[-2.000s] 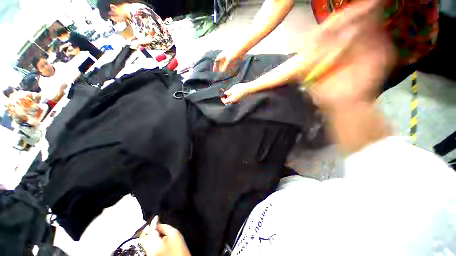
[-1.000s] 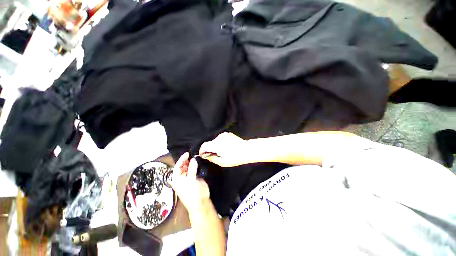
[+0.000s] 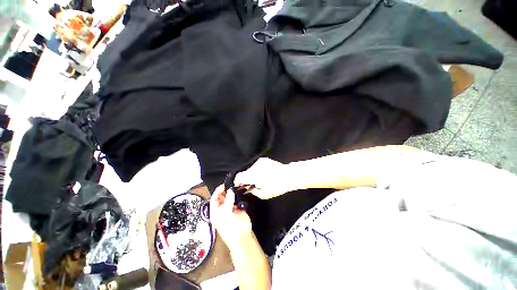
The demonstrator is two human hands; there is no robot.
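A black garment [image 3: 227,79] lies spread across the table in front of me. My left hand [image 3: 228,212] pinches a lower edge of it, beside the round parts plate. A small round dark piece shows at its fingers. My right hand [image 3: 265,178] comes in from the right and is closed on the same edge, its fingertips close to the left ones. A short dark thing shows under the right fingers; I cannot tell what it is. The white plate [image 3: 180,233] holds dark trims, a finer speckled heap and a thin red stick.
The plate stands on a brown mat [image 3: 223,261], with a phone [image 3: 170,280] below it. At the left are a black cloth [image 3: 48,164], a shiny black bag [image 3: 76,221], clear plastic [image 3: 110,238], a dark olive cylinder [image 3: 129,280] and a cardboard box [image 3: 16,266].
The view has tilted down from the other person's arms to the plate and both my hands. My blurred right hand has come down to the garment edge and meets my left hand there.
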